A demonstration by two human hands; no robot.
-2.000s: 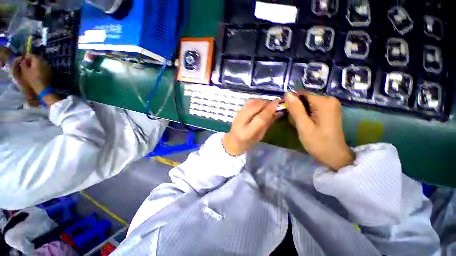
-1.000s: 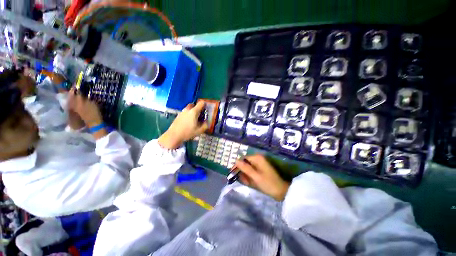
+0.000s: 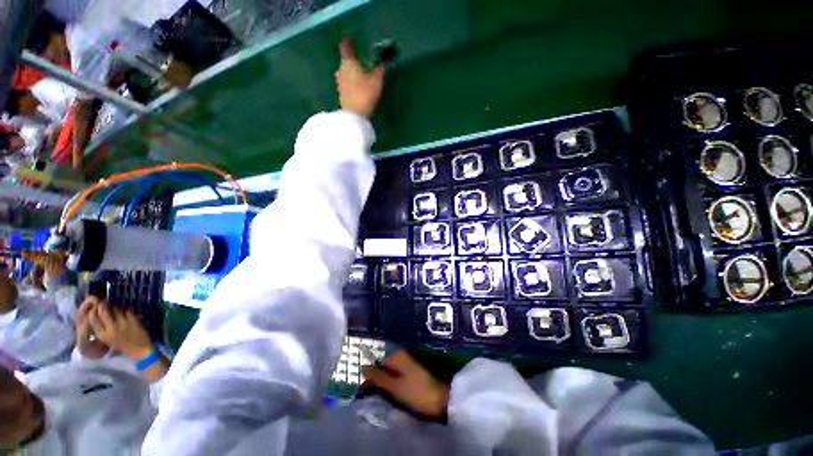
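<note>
My left hand (image 3: pixel 359 87) is stretched far forward over the green surface, thumb apart from the fingers. A small dark piece, possibly a watch housing (image 3: pixel 384 52), is at its fingertips; whether it is gripped or lying there is unclear. My right hand (image 3: pixel 408 385) is low at the bench's near edge, fingers curled round a thin dark tool, likely tweezers (image 3: pixel 365 388), which is blurred. The sheet of white adhesive pads (image 3: pixel 355 358) lies beside it, partly hidden by my left sleeve. The black blister tray (image 3: pixel 638 267) holds rows of rounded-square housings.
A second black tray (image 3: pixel 686 258) with round-rimmed parts stands at right. At left are a blue box (image 3: pixel 234 233), a clear cylinder (image 3: pixel 151 248) and orange and blue hoses (image 3: pixel 169 167). Another person's hands (image 3: pixel 111 328) work at far left. The long green surface (image 3: pixel 499 62) runs across the top.
My left hand has moved from the orange-bordered block up and forward over the green surface. My right hand stays low near the pads. The view has shifted, showing the second tray.
</note>
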